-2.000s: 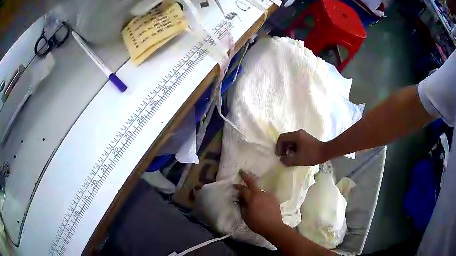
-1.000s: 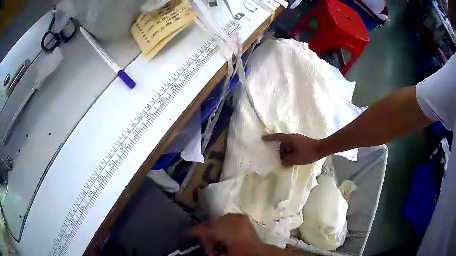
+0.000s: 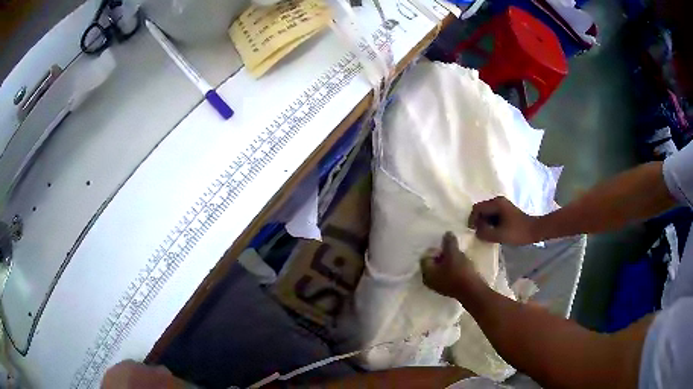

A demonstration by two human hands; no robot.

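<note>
A large cream garment pile (image 3: 425,159) lies in a bin beside the table's right edge. Another person's two hands (image 3: 473,243) pinch its cloth near the middle. At the bottom left edge, a small blurred part of a hand (image 3: 138,375) shows over the table's front corner; it seems to be mine, but I cannot tell which. A forearm, seemingly my right, runs along the bottom edge below the pile; its hand is cut off or not clear. A narrow white strip (image 3: 319,367) lies above this forearm. What my hands hold is hidden.
The white table (image 3: 163,190) has a printed ruler along its edge. On it are a pen (image 3: 182,64), yellowish paper tickets (image 3: 277,32) and black-handled scissors (image 3: 110,26). A red stool (image 3: 524,53) stands behind the pile. Brown printed card (image 3: 323,281) shows beneath the table edge.
The lower forearm has drawn down and left from the pile to the bottom edge. The other person now has two hands on the pile. The cloth's folds have shifted, and the view has turned slightly.
</note>
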